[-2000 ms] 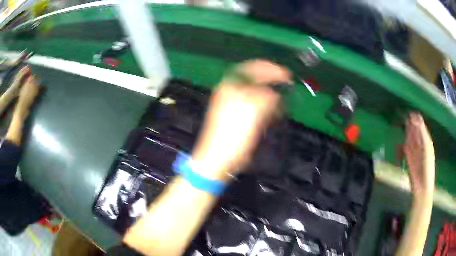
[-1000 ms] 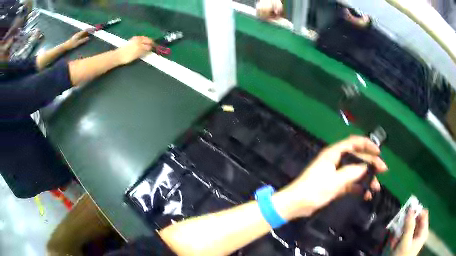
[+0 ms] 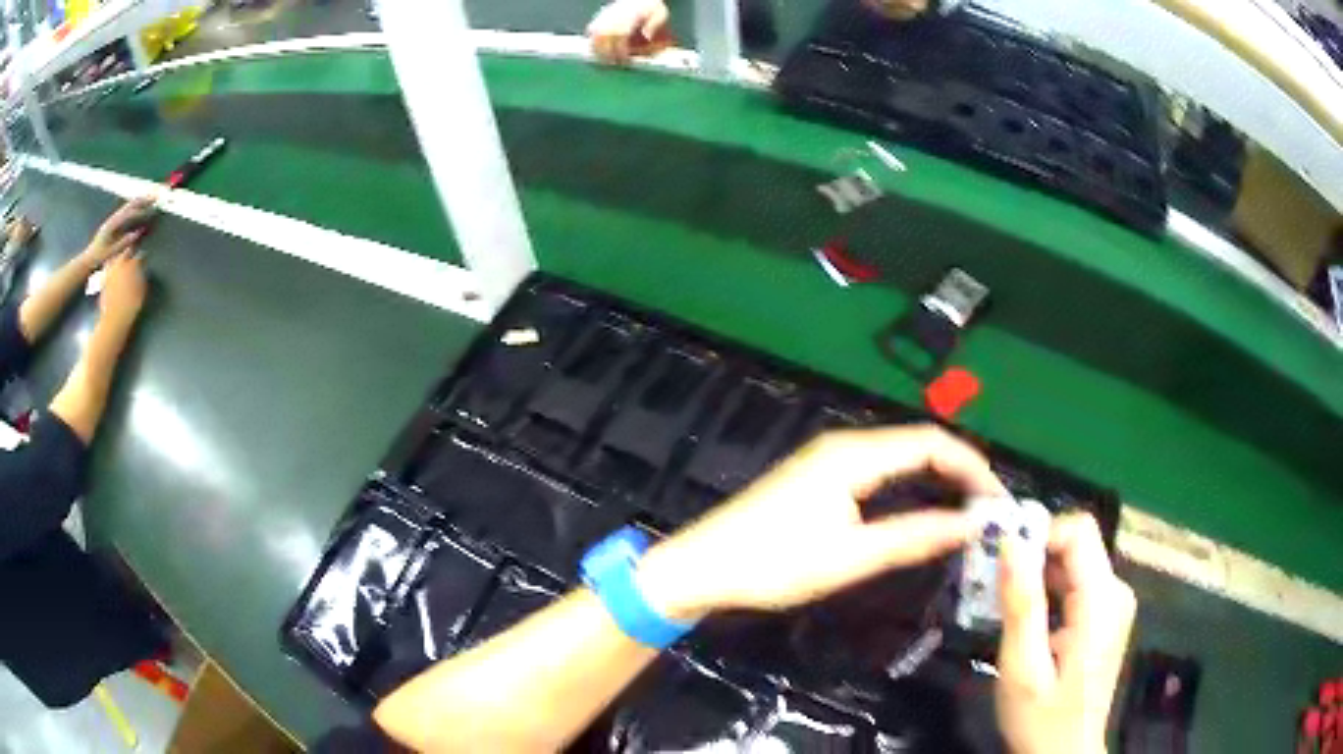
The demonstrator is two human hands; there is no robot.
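A white circuit board (image 3: 978,583) is held between my two hands over the right part of the black blister tray (image 3: 589,508). My left hand (image 3: 869,516), with a blue band at the wrist, pinches the board's upper end with thumb and fingertips. My right hand (image 3: 1063,626) grips the board from the right side. Whether a black housing lies in or under my hands is hidden. A small pale part (image 3: 520,337) lies at the tray's upper left corner.
The green conveyor belt (image 3: 663,162) runs beyond the tray, carrying a part-built unit (image 3: 937,317), a red part (image 3: 953,390) and another board (image 3: 850,190). A white post (image 3: 460,148) stands behind the tray. Another person's hands (image 3: 121,251) are at left. Red parts (image 3: 1321,719) lie lower right.
My left hand has come back from the tray's far right edge and now meets my right hand at the board. The dark thing it held no longer shows. The view has turned left.
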